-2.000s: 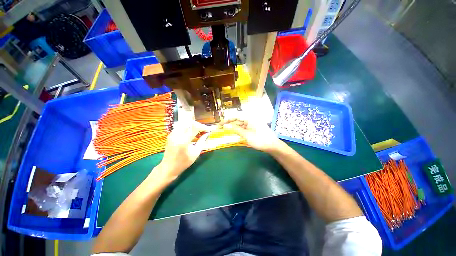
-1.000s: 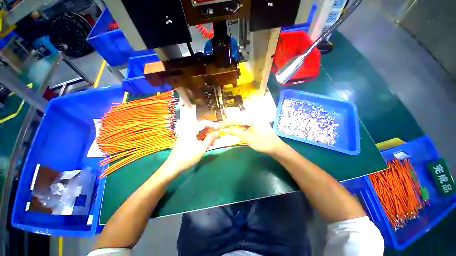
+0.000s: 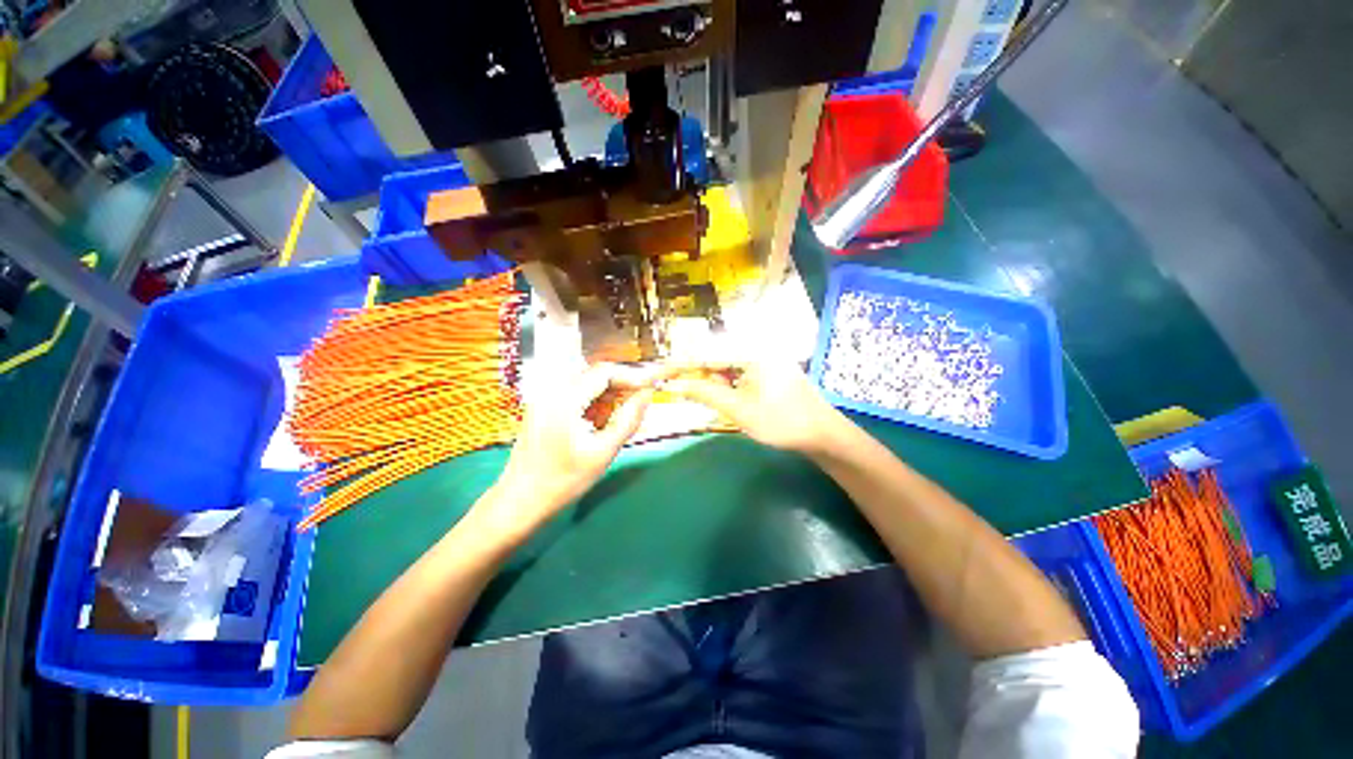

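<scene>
The terminal crimping press (image 3: 646, 148) stands in the centre, its crimp applicator (image 3: 641, 304) just beyond my fingertips. My left hand (image 3: 571, 423) and my right hand (image 3: 764, 400) meet in front of the applicator, fingertips nearly touching. Strong white glare hides what is between the fingers, so I cannot tell what either holds. A big fanned pile of orange wires (image 3: 408, 386) lies left of the press. Silvery terminals (image 3: 908, 356) are heaped in the shallow blue terminal tray (image 3: 1045, 389) to the right.
A large blue bin (image 3: 112, 430) with a plastic bag stands left. The finished-goods bin (image 3: 1279, 623) with orange leads is far right. A work lamp (image 3: 861, 208) hangs before a red bin (image 3: 908, 178). Small blue bins stand behind left. The yellow part (image 3: 723, 237) is beside the applicator.
Both hands stay at the applicator with only small finger shifts. The orange wires seen under the hands two seconds ago no longer show clearly there. The view has shifted slightly.
</scene>
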